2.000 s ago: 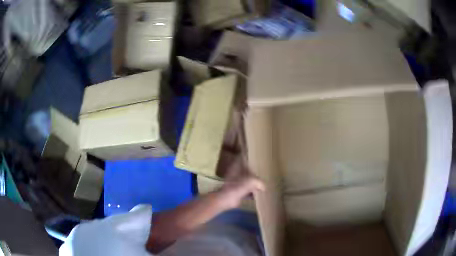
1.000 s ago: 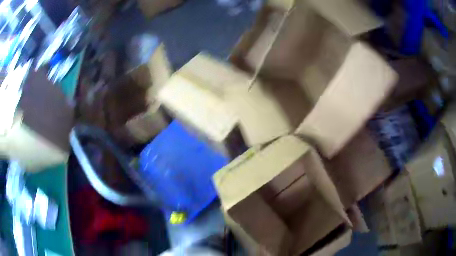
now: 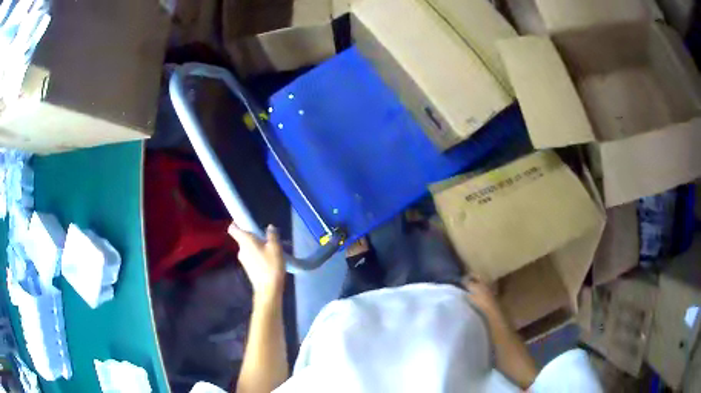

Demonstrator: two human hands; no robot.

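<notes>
The blue platform trolley (image 3: 346,138) lies ahead of me, with its bent grey tubular handle (image 3: 209,157) on its left side. My left hand (image 3: 263,252) is closed around the lower part of this handle. My right hand (image 3: 480,295) is low at the near left edge of an open brown carton (image 3: 515,211) with printing on its side. The fingers are partly hidden, so I cannot tell whether they grip the carton. A closed brown carton (image 3: 438,65) sits on the far right part of the blue deck.
At left is a green bench (image 3: 92,188) with clear plastic trays (image 3: 88,265) and a large brown carton (image 3: 92,69). A red object (image 3: 181,219) lies under the bench edge. More open cartons (image 3: 646,92) crowd the right. My shoe (image 3: 357,257) is close to the trolley.
The view has swung left and down from the large open carton to the trolley and bench. My left hand has left the carton wall and now holds the trolley handle. My right hand has come into view.
</notes>
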